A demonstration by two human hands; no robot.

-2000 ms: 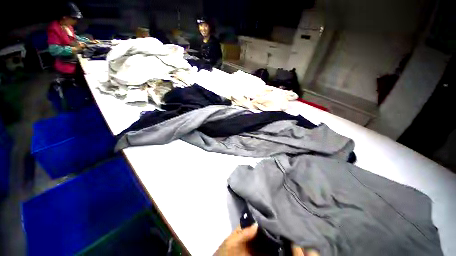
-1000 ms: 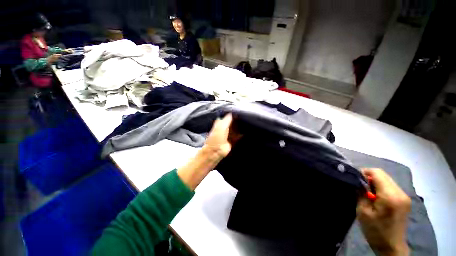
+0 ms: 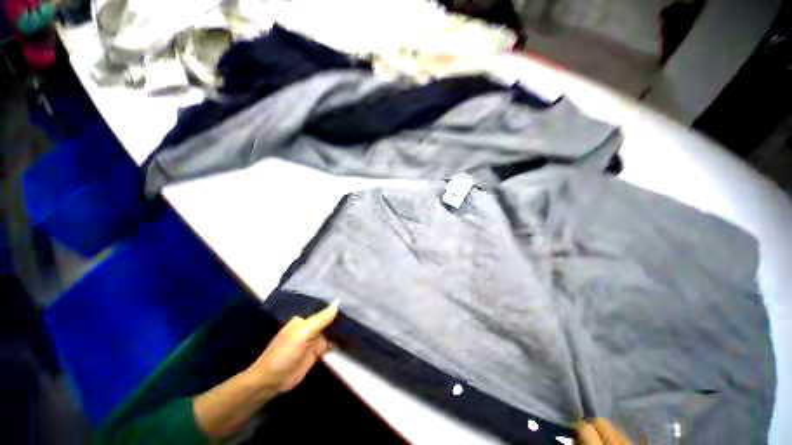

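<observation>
A grey inside-out garment [image 3: 452, 269] lies spread on the white table [image 3: 227, 228], with its dark navy placket [image 3: 391, 358] along the near edge. Pale dots show on the placket, and a small white label [image 3: 458, 191] shows near the neck. My left hand [image 3: 298, 349] grips the placket at its left end, thumb on top. My right hand [image 3: 601, 432] is cut off by the bottom edge, with its fingertips at the garment's near edge. The rest of it is hidden, and no snips can be made out.
A twisted grey and navy garment [image 3: 373, 122] lies just beyond. Cream and white garments [image 3: 434, 39] are piled farther up. Blue crates [image 3: 143, 317] stand on the floor at the left. Part of a person [image 3: 35, 26] shows at the top left.
The garment's front, earlier lifted with its navy side showing, now lies open with the grey side up. Both hands have moved down and nearer. The view has tilted down.
</observation>
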